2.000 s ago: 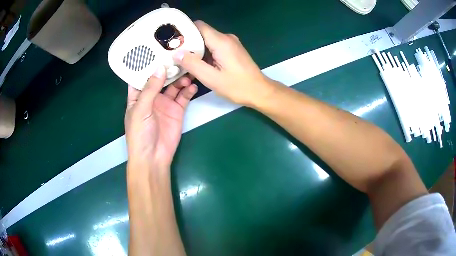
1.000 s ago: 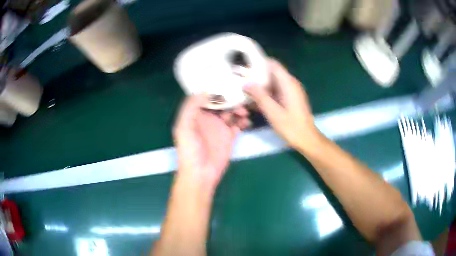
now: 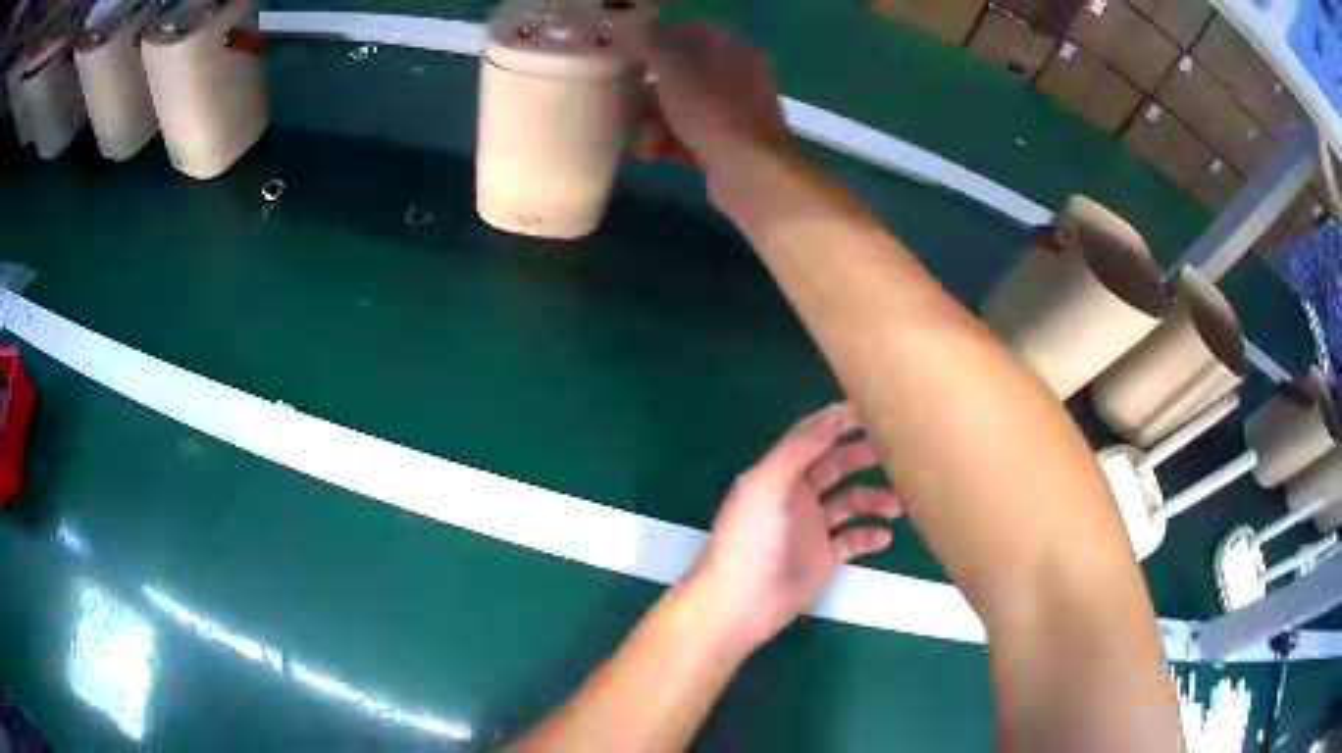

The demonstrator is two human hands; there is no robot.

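A beige tapered container (image 3: 545, 140) stands upright at the top centre, its top closed by a lid (image 3: 548, 33) partly cut off by the picture's edge. My right hand (image 3: 709, 96) is blurred at the container's upper right, with its fingers against the rim and side; their exact grip is partly hidden. My left hand (image 3: 802, 530) is open and empty over the white strip, with its fingers apart, beside my right forearm.
Several beige containers stand at the upper left (image 3: 206, 96). Open beige bodies (image 3: 1067, 302) stand at the right, near white pronged lids (image 3: 1133, 500). A red bin (image 3: 12, 419) is at the left edge. White rods (image 3: 1214, 714) and a metal upright (image 3: 1280, 611) are lower right. Cardboard boxes (image 3: 1104, 66) are beyond.
The view has shifted. The white lid is no longer between both hands. My right hand has reached forward to the lidded container; my left hand has let go and opened.
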